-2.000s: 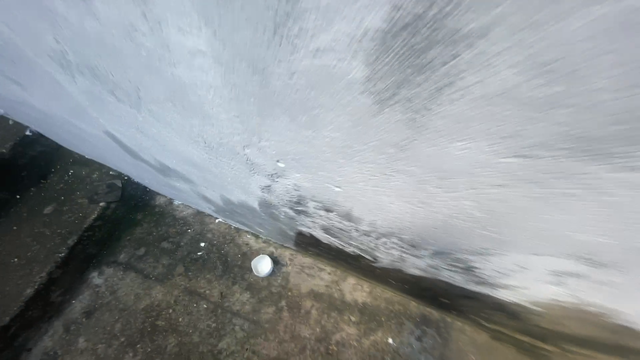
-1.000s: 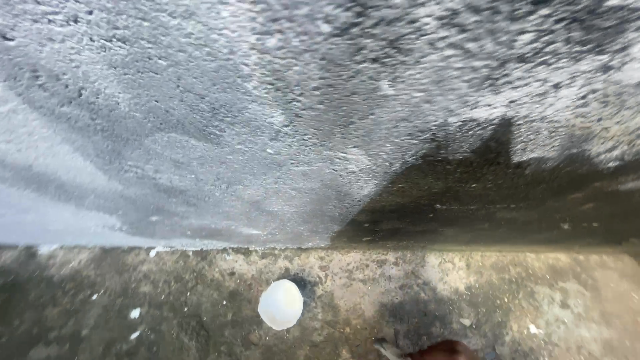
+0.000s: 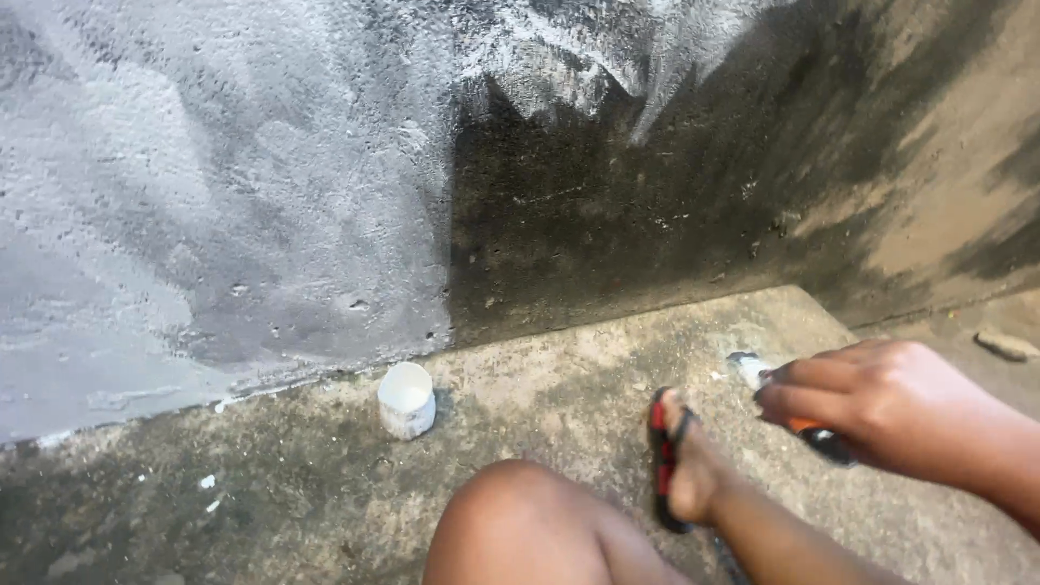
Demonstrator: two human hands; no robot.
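Note:
My right hand (image 3: 869,398), at the right, is closed around a paintbrush (image 3: 821,443) with an orange and black handle; its whitened bristles point left over the concrete ledge. A small white paint cup (image 3: 407,402) stands open-topped on the ledge beside the wall's foot, with white smears on its side. The wall's left part (image 3: 309,203) bears white paint, ending at a straight vertical edge low down; the dark lower part (image 3: 609,211) right of it is unpainted, with ragged white strokes above. My left hand is out of view.
My bent knee (image 3: 520,520) is at the bottom middle. A foot in a red and black flip-flop (image 3: 664,463) rests on the concrete ledge (image 3: 520,422). White paint drips (image 3: 208,482) spot the ledge at the left. A stone (image 3: 1006,345) lies on the ground at far right.
My right hand with the paintbrush, and the knee and foot, are now in view. The view has swung to the right along the wall. The cup remains on the ledge.

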